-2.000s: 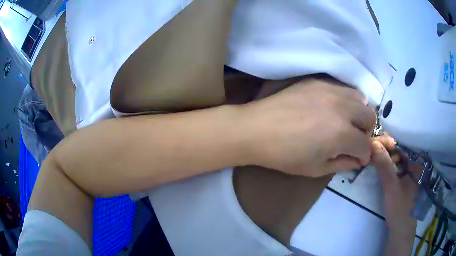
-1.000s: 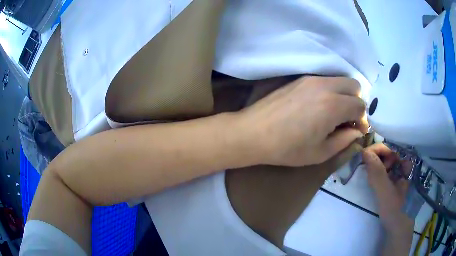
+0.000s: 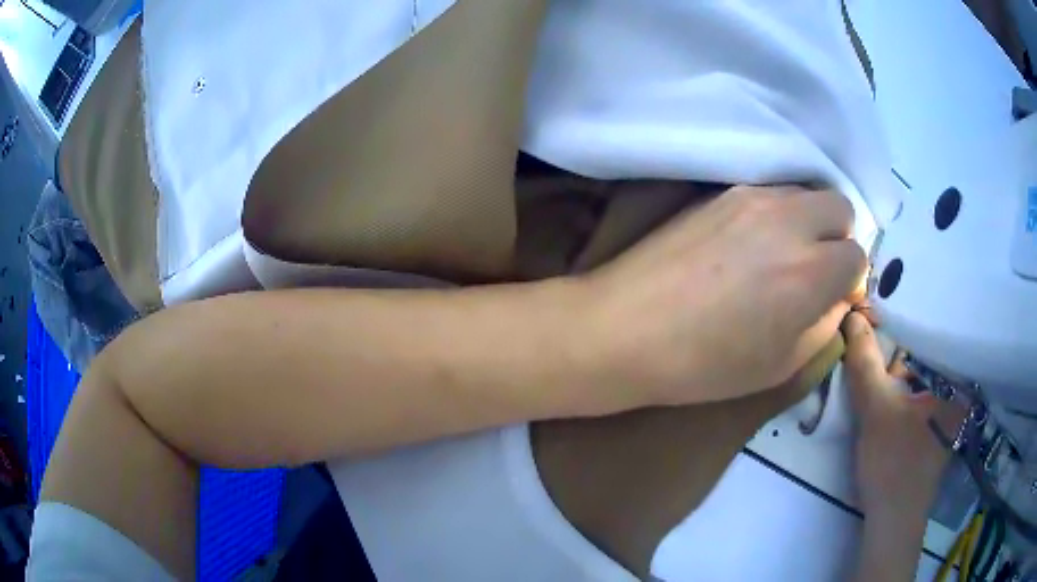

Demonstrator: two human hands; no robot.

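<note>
Large garment panels, white on one side (image 3: 671, 102) and brown on the other (image 3: 392, 171), cover the machine bed. My left hand (image 3: 745, 290) comes across from the left and is shut on the panel edge beside the machine head. My right hand (image 3: 881, 392) is at the lower right, its fingertips pinching the same seam edge close to my left fingers. The needle and presser foot are hidden by my hands and the head. A brown panel (image 3: 637, 477) with a curved white border hangs below my left forearm.
The white machine head (image 3: 967, 148) stands at the right. Yellow and green scissor handles (image 3: 972, 546) lie at the lower right edge. A blue crate (image 3: 239, 517) is below on the left. Bunched grey-blue fabric (image 3: 68, 262) and part of another machine (image 3: 68, 74) are at the left.
Since one second ago, my right fingertips have moved up, closer to my left fingers at the seam edge. The view has shifted slightly, so the machine head sits farther right and lower.
</note>
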